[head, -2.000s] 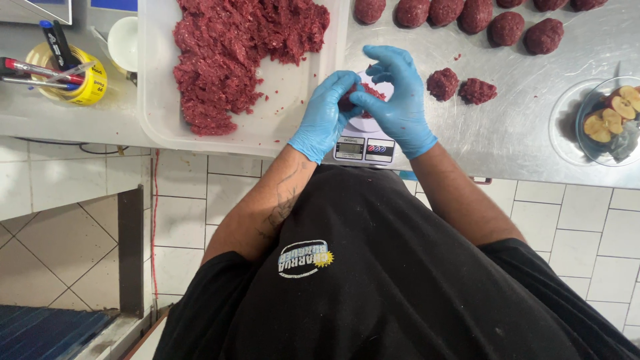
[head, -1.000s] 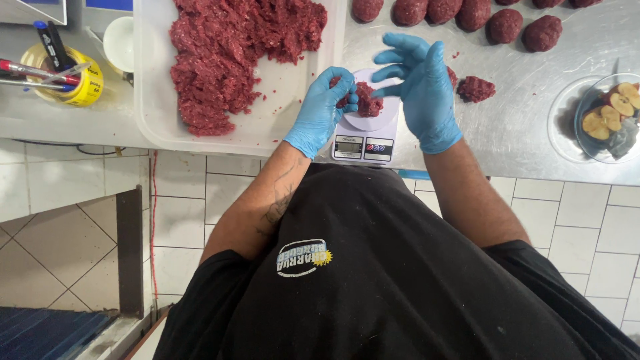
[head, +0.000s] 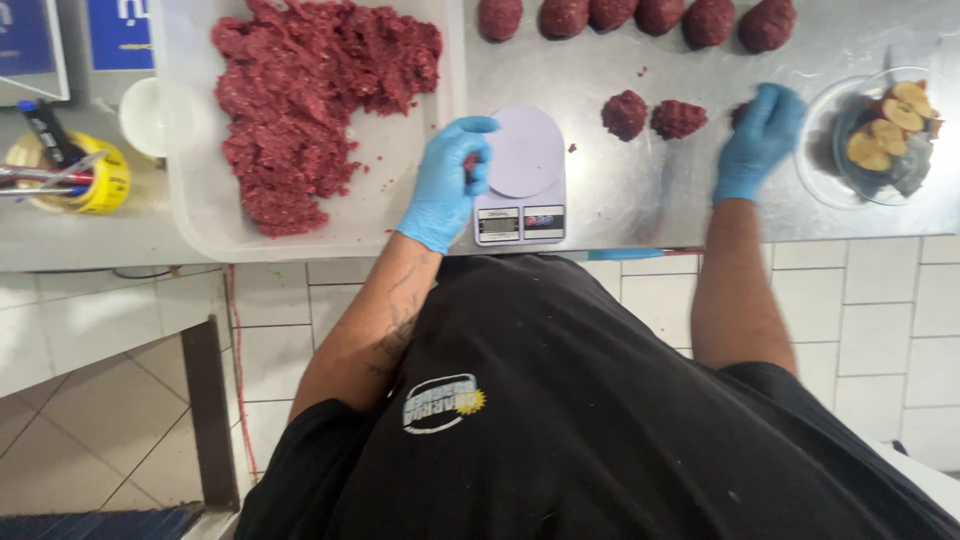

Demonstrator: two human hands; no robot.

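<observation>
My left hand [head: 450, 180], in a blue glove, is curled around a small bit of ground meat beside the white kitchen scale [head: 525, 157], whose round plate is bare. My gloved right hand [head: 759, 142], slightly blurred, is over at the right with its fingers on a lump of ground meat [head: 739, 114], mostly hidden by them. Two rough meat portions, one [head: 625, 115] nearer the scale and another [head: 679, 119], lie on the steel table between scale and right hand. A large mass of ground meat [head: 300, 112] fills part of the white plastic tub [head: 184, 202].
Several rounded meat balls [head: 709, 21] line the table's far side. Right of my right hand stands a glass bowl [head: 844, 150] with cut fruit pieces [head: 874, 144]. A yellow container [head: 112, 180] of pens and a white bowl [head: 142, 116] stand left of the tub.
The meat that lay on the scale's plate is gone from it. My right hand has moved right, from beside the scale past the two rough portions. My left hand stays between tub and scale.
</observation>
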